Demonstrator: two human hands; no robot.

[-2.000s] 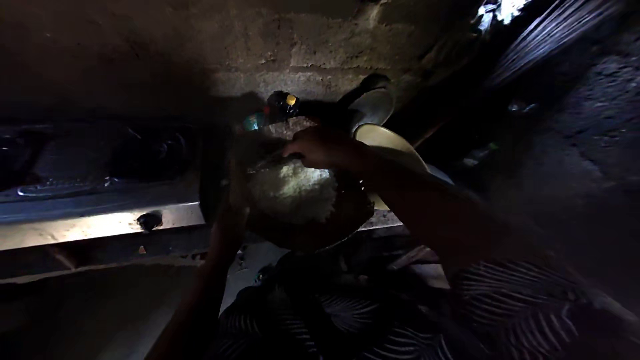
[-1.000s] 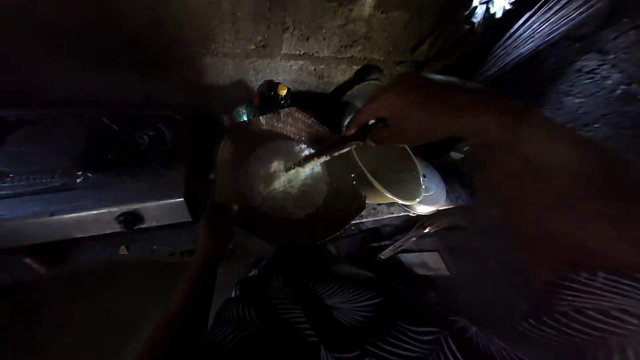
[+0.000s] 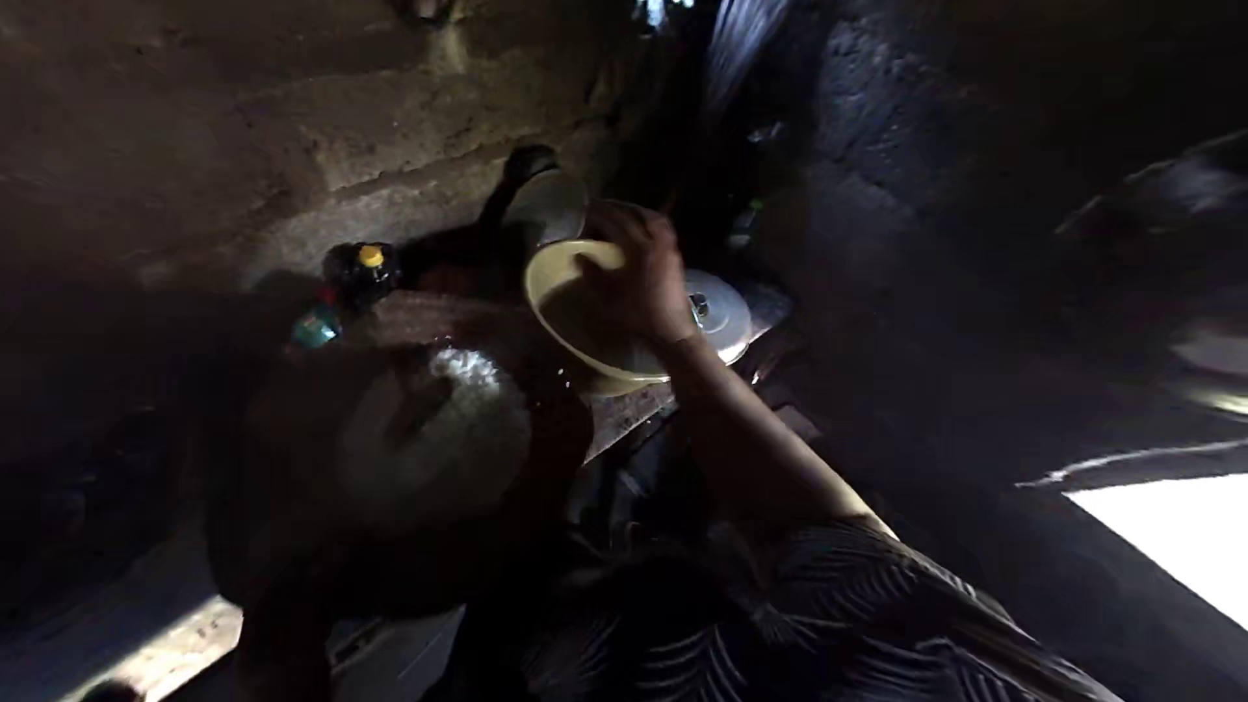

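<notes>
My right hand [image 3: 643, 278] is at the far rim of a pale yellow plastic bowl [image 3: 575, 336], with its fingers reaching inside; whether they hold anything is hidden. Left of the bowl, a wide dark basin [image 3: 561, 429] holds a white, grainy heap [image 3: 468, 419] in deep shadow. A dark forearm shape shows at the lower left, but my left hand cannot be made out in the dark.
A metal lid [image 3: 721, 312] with a knob lies right of the bowl. Behind it stands a round grey pan or lid [image 3: 551, 205]. A yellow-capped bottle [image 3: 370, 263] and a teal-topped container [image 3: 317, 327] stand near the rough wall [image 3: 390, 146].
My right hand has moved from above the basin, where it held a long utensil, to the yellow bowl. The view has swung to the right.
</notes>
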